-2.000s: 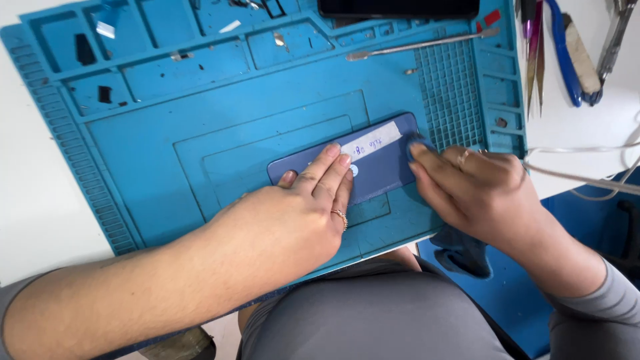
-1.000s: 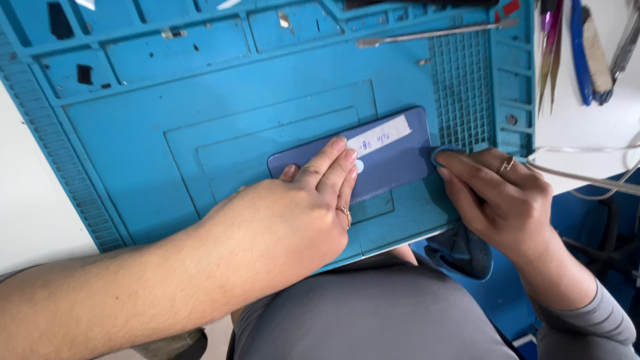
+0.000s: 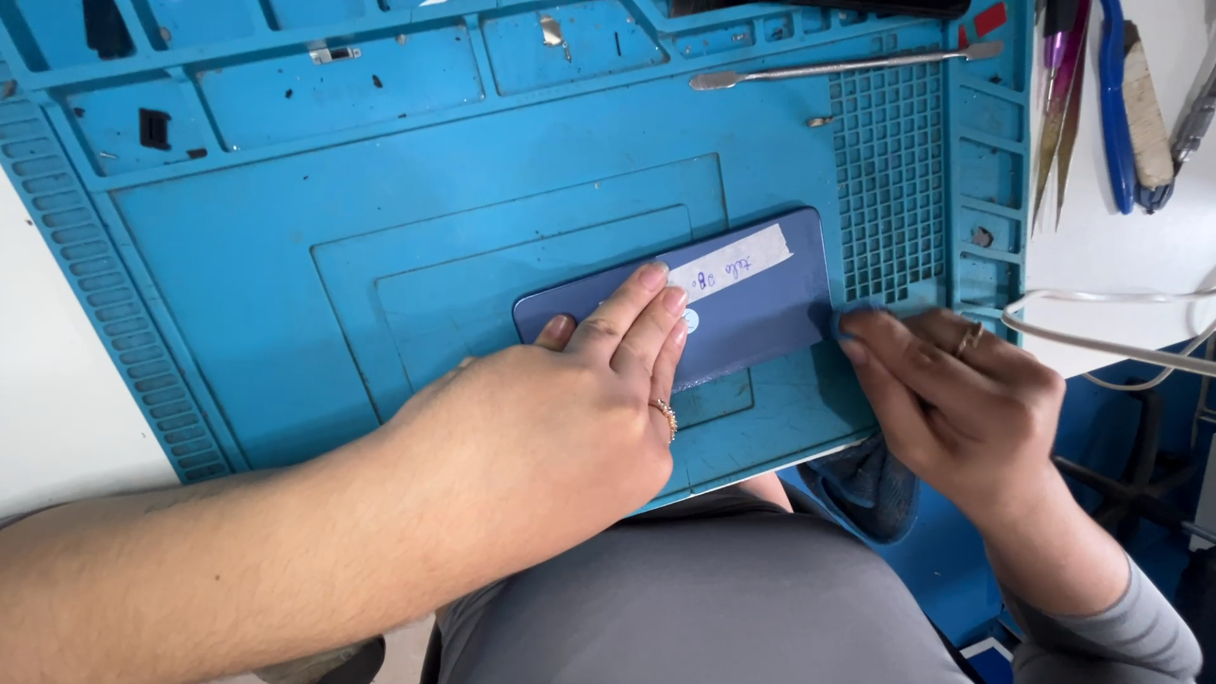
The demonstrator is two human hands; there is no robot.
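Observation:
A flat blue smartphone-shaped panel (image 3: pixel 760 328) lies tilted on the blue silicone repair mat (image 3: pixel 237 285). On it are a strip of white tape (image 3: pixel 736 261) with handwriting and a small round pale sticker (image 3: pixel 692 321). My left hand (image 3: pixel 579 408) rests over the panel's left part, fingers spread on its face and pressing it to the mat. At the panel's right edge, my right hand (image 3: pixel 950 389) pinches a dark blue cloth (image 3: pixel 869 484), which hangs down past the mat's front edge. The panel's lower left part is hidden under my left hand.
A metal spudger (image 3: pixel 845 66) lies across the upper right of the mat. Small parts sit in the mat's top compartments. Tweezers (image 3: pixel 1059 123), blue-handled pliers (image 3: pixel 1116 114) and a white cable (image 3: pixel 1102 299) are on the right. A black device (image 3: pixel 883 5) is at the top edge.
My right hand, with the cloth, has moved from the panel's upper right corner down along its right edge. My left hand stays on the panel.

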